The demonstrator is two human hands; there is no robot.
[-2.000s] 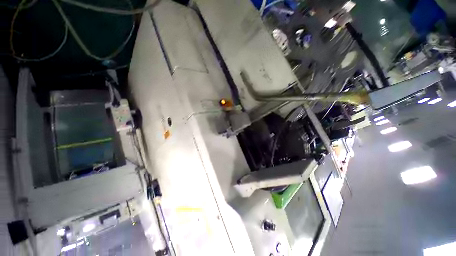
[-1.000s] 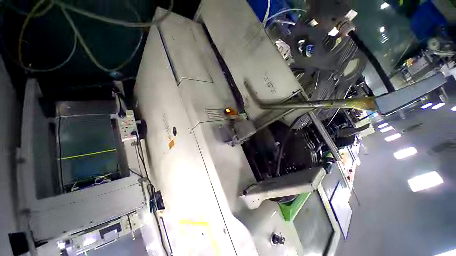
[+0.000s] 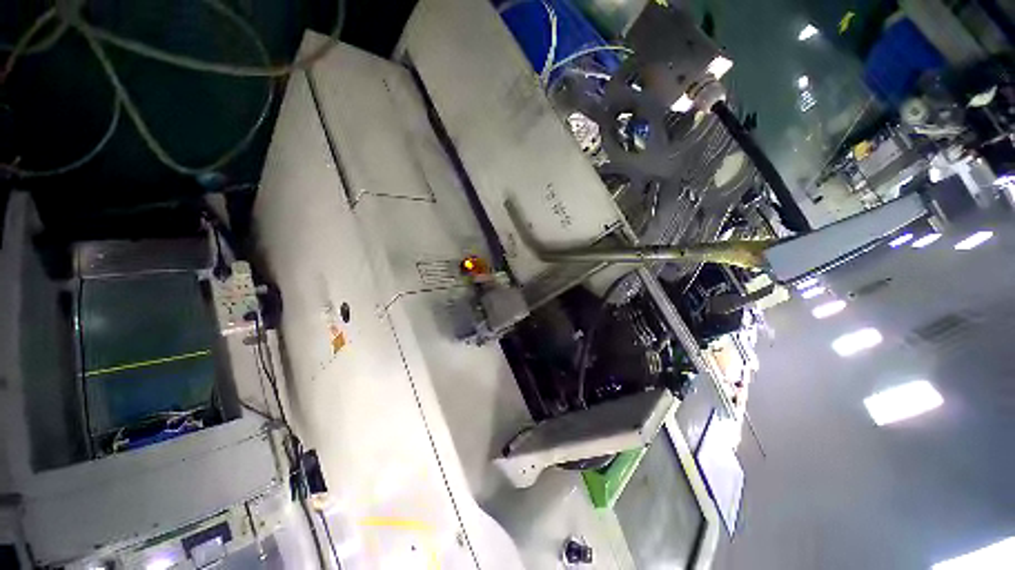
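Neither of my hands is in the picture. A large cream-white mounter (image 3: 356, 256) lies nearest in front, tilted in the view. A small orange light (image 3: 472, 266) glows on its cover. A long grey-brown bar (image 3: 668, 254) with a yellowish end runs from the machine to a pale flat panel (image 3: 846, 237). Dark feeders and reels (image 3: 634, 340) crowd the machine's open side. A green part (image 3: 611, 479) shows beside a dark window (image 3: 662, 518) at the bottom.
A light-framed conveyor section (image 3: 145, 490) stands at the left, with a yellow line across its dark opening. Pale hoses (image 3: 122, 95) coil over the dark floor at the upper left. Blue objects (image 3: 562, 39) and other machinery (image 3: 890, 156) are at the top and upper right. Ceiling lights (image 3: 903, 402) show at the right.
The view has shifted: since one second ago, the machines and the bar appear farther left and slightly lower. No hand has come into view.
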